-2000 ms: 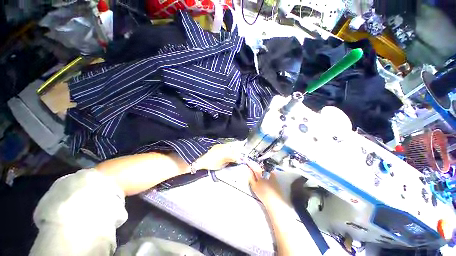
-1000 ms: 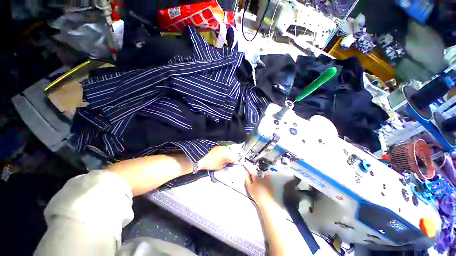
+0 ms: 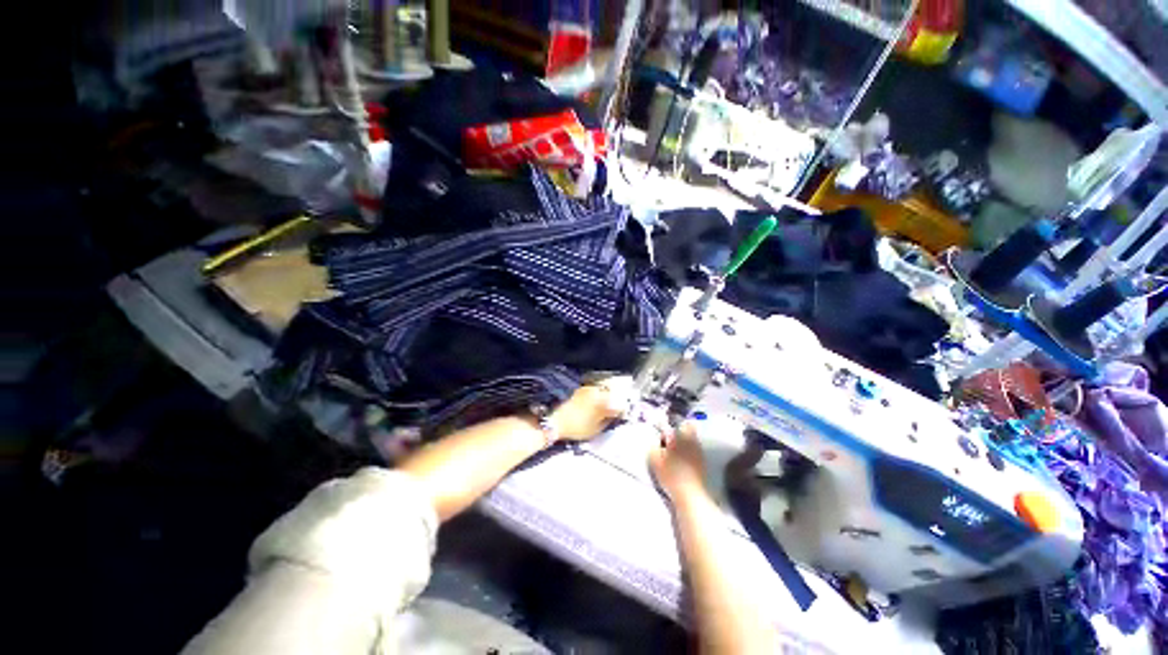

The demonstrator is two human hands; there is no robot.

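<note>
The white sewing machine [image 3: 820, 429] with a blue stripe stands right of centre. My left hand [image 3: 592, 410] is at the left of its needle area, fingers low beside the presser foot. My right hand [image 3: 679, 457] is just in front of the needle area, fingers bent. Whatever cloth lies under the fingers is too small and blurred to tell. A heap of dark striped pieces [image 3: 468, 266] lies left of and behind the machine, its lower edge reaching near my left hand. A narrow dark strip [image 3: 775, 557] lies under the machine arm.
A green-handled tool [image 3: 751, 246] stands at the machine's left end. Plain dark cloth [image 3: 820, 275] lies behind the machine. A red packet [image 3: 528, 138] is behind the striped heap. Purple ruffled pieces [image 3: 1121, 512] and a thread stand [image 3: 1025, 326] are at right. The table's ruler-marked edge [image 3: 583, 548] runs in front.
The camera view has tilted up and shifted, so more of the background shows. Both hands stay by the needle area. The thin dark line across the bed in front of the hands no longer shows clearly.
</note>
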